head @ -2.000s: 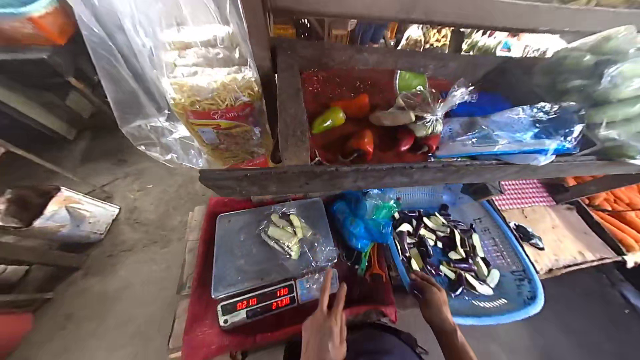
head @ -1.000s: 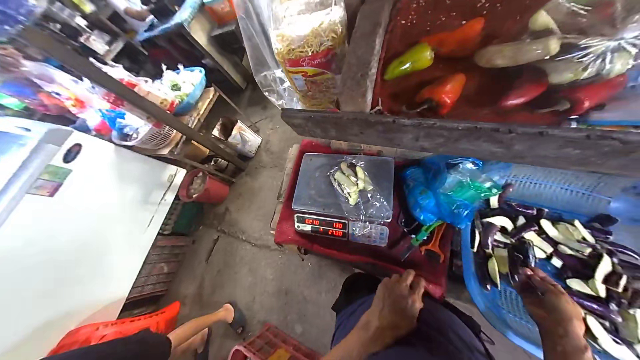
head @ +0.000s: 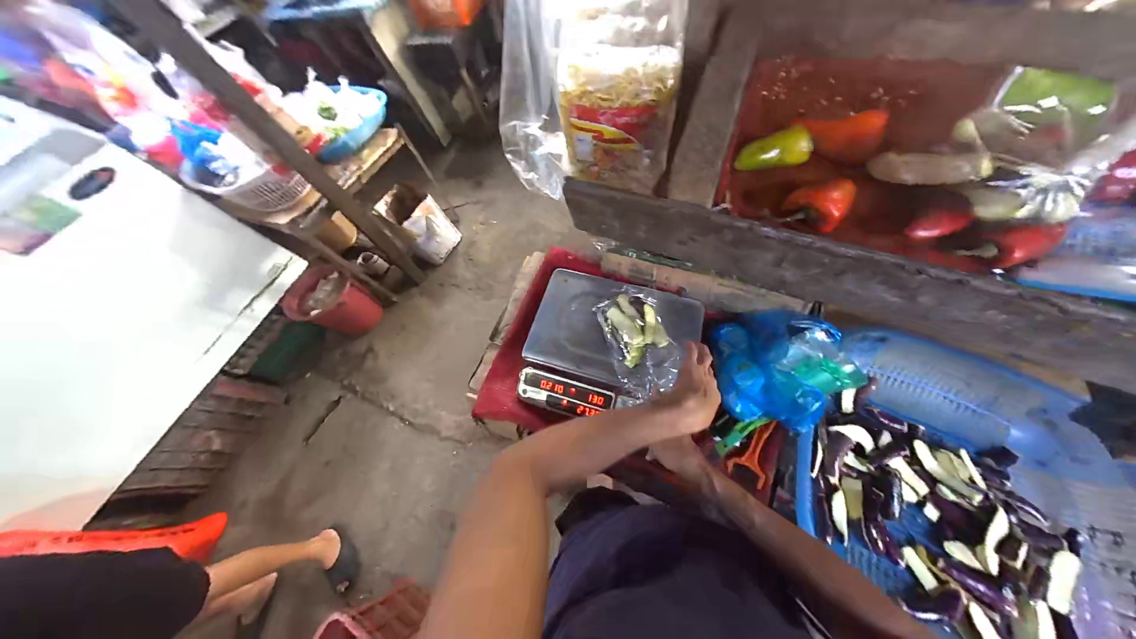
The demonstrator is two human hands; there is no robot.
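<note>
A clear plastic bag of cut eggplant pieces (head: 632, 328) lies on the metal pan of a digital scale (head: 568, 333) with lit red digits. My left hand (head: 697, 390) is at the bag's lower right edge, by the scale's corner; whether its fingers grip the plastic is not clear. Just below it is my right hand (head: 676, 451), partly hidden by the left forearm, its fingers not visible. To the right, a blue plastic basket (head: 805, 484) holds many purple and white eggplant pieces (head: 958, 524). Blue plastic bags (head: 768, 364) sit between scale and basket.
A wooden shelf edge (head: 799, 257) runs above the scale, with red and green peppers (head: 825, 204) behind it. A noodle pack (head: 617, 124) stands at its left end. An orange-handled tool (head: 753, 457) lies below the blue bags. A person's legs (head: 266, 568) show at lower left.
My left hand has moved up to the bag on the scale. My right hand has left the eggplant basket and is now beside the left.
</note>
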